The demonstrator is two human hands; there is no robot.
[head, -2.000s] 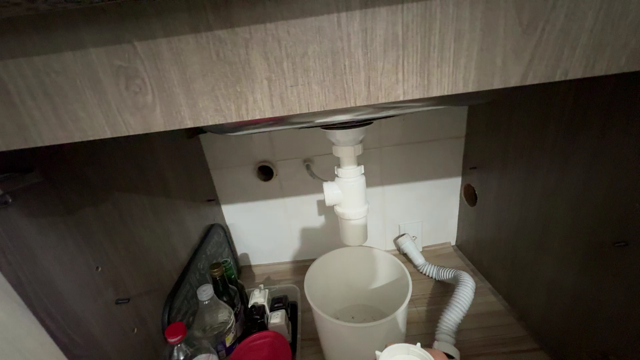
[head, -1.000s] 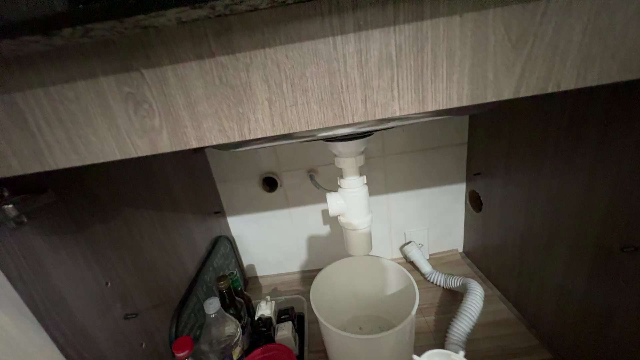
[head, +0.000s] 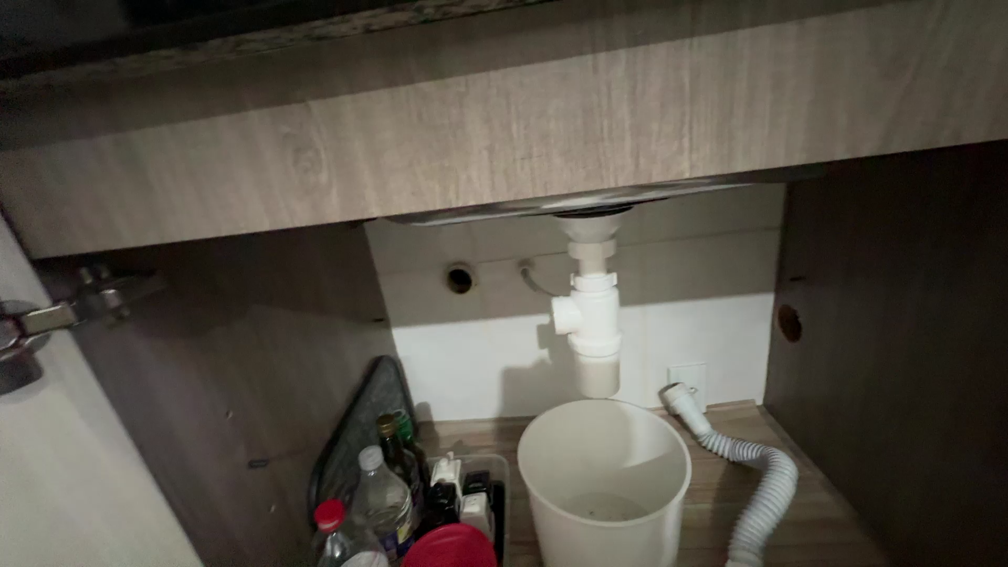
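Note:
Neither my left hand nor my right hand shows in the view. Under the sink basin [head: 583, 206], a white plastic bottle trap [head: 596, 323] hangs from the drain, its side outlet pointing left with nothing joined to it. Below the trap stands a white plastic bucket [head: 543, 504], with a little something at its bottom that I cannot make out. A grey corrugated drain hose [head: 768, 488] lies on the cabinet floor to the right of the bucket, its upper end near a wall plate [head: 693, 378].
Left of the bucket are a clear plastic bin [head: 504, 480], a red lid or bowl [head: 450, 549], plastic bottles [head: 382, 496], a dark glass bottle [head: 398, 453] and a dark tray [head: 354, 433]. An open pipe hole [head: 459, 279] is in the back wall. A metal hinge [head: 47, 319] juts out at left.
A white round part at the bottom edge, seen in both earlier frames with what may be a fingertip beside it two seconds ago, is out of view. The view has shifted slightly.

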